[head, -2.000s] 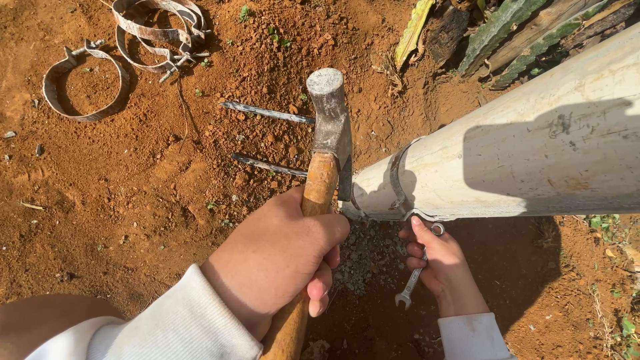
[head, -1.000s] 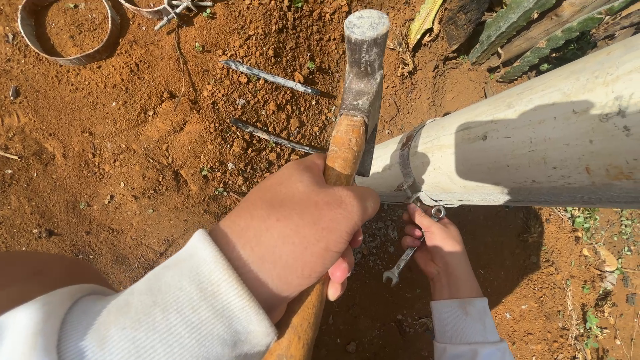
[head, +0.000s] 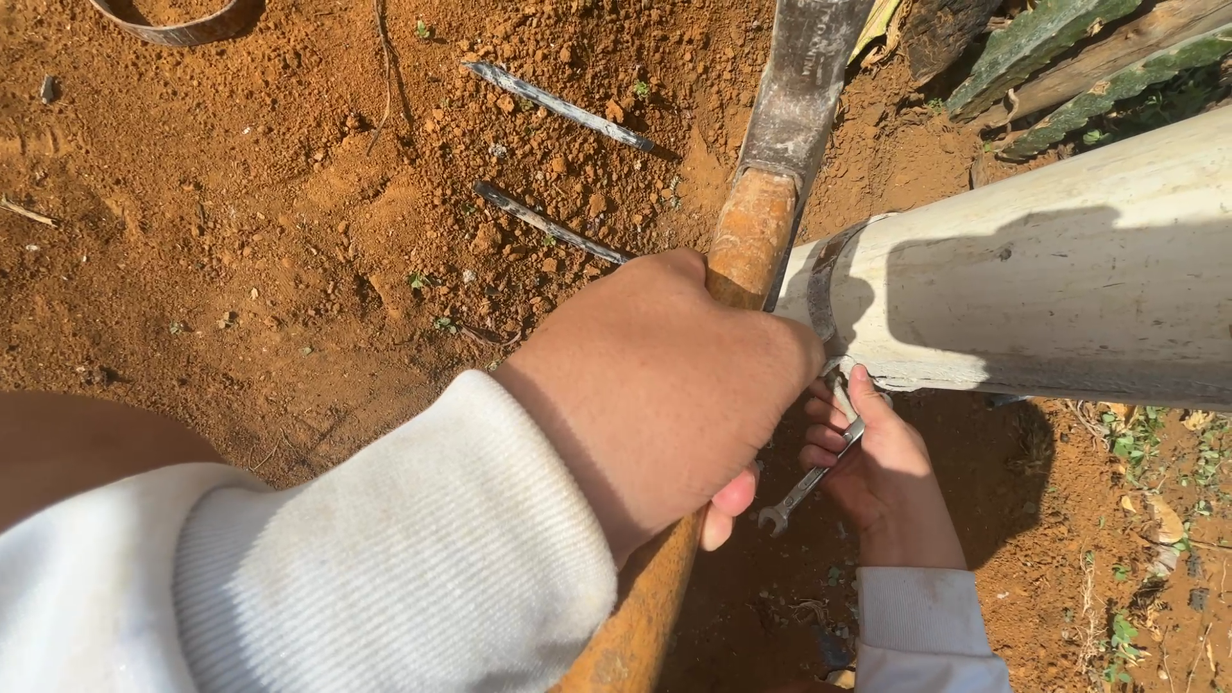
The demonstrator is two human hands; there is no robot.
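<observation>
My left hand point(head: 664, 385) is closed around the wooden handle of a hammer-like tool point(head: 756, 226), whose metal head reaches past the top edge of the view. My right hand point(head: 871, 448) holds a combination wrench point(head: 808, 486) by the lower side of a white pole point(head: 1078, 289), its open end pointing down and left. A metal band clamp point(head: 823, 284) goes around the pole's end, just above the fingers of my right hand. The wrench's upper end is partly hidden by those fingers, so its contact with the clamp cannot be told.
Two metal rods point(head: 563, 106) point(head: 553, 226) stick out over the reddish soil left of the tool. Another metal band point(head: 188, 29) lies at the top left. Spiny green plant stems point(head: 1044, 48) and a piece of wood point(head: 1116, 58) are above the pole.
The view has come closer. The hammer-like tool's head has moved up, partly out of view. My right hand stays by the clamp with the wrench.
</observation>
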